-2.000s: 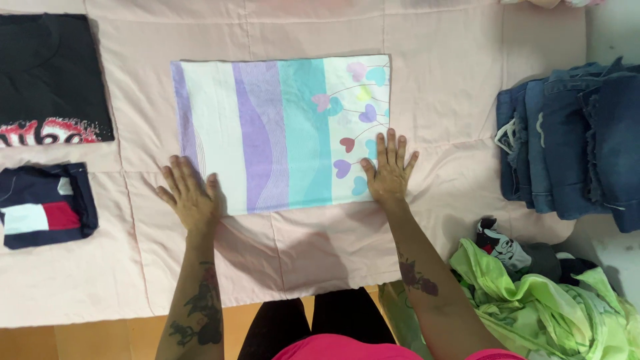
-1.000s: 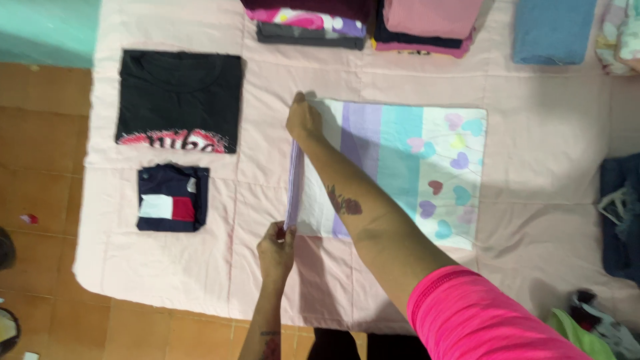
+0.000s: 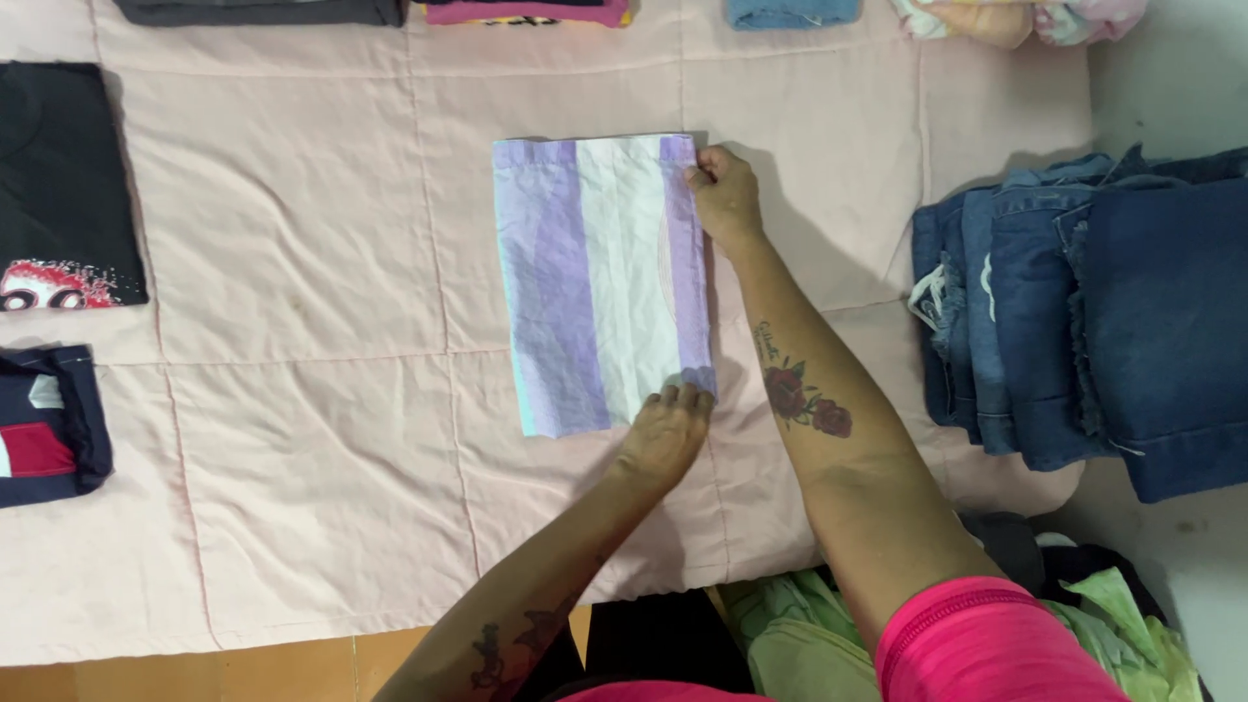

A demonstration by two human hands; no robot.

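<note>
A striped pillowcase-like cloth (image 3: 604, 292) in purple and white lies folded over on the pale pink quilt, with a thin turquoise strip along its left edge. My right hand (image 3: 726, 195) is at its upper right corner, thumb and fingers closed on the edge. At the lower right corner rests my left hand (image 3: 671, 429), knuckles up and fingers bent over the cloth; whether it pinches the fabric is hard to tell. The heart print is out of sight.
Folded jeans (image 3: 1160, 322) are stacked at the right. A black T-shirt (image 3: 68, 185) and a folded navy garment (image 3: 49, 429) lie left on the quilt (image 3: 302, 487). More folded clothes (image 3: 526, 12) line the top; a green cloth (image 3: 804, 634) hangs below the quilt's edge.
The cloth lay flat with its hearts showing; now it is folded to about half its width. My hands have moved from its left edge to its right edge. The view has shifted.
</note>
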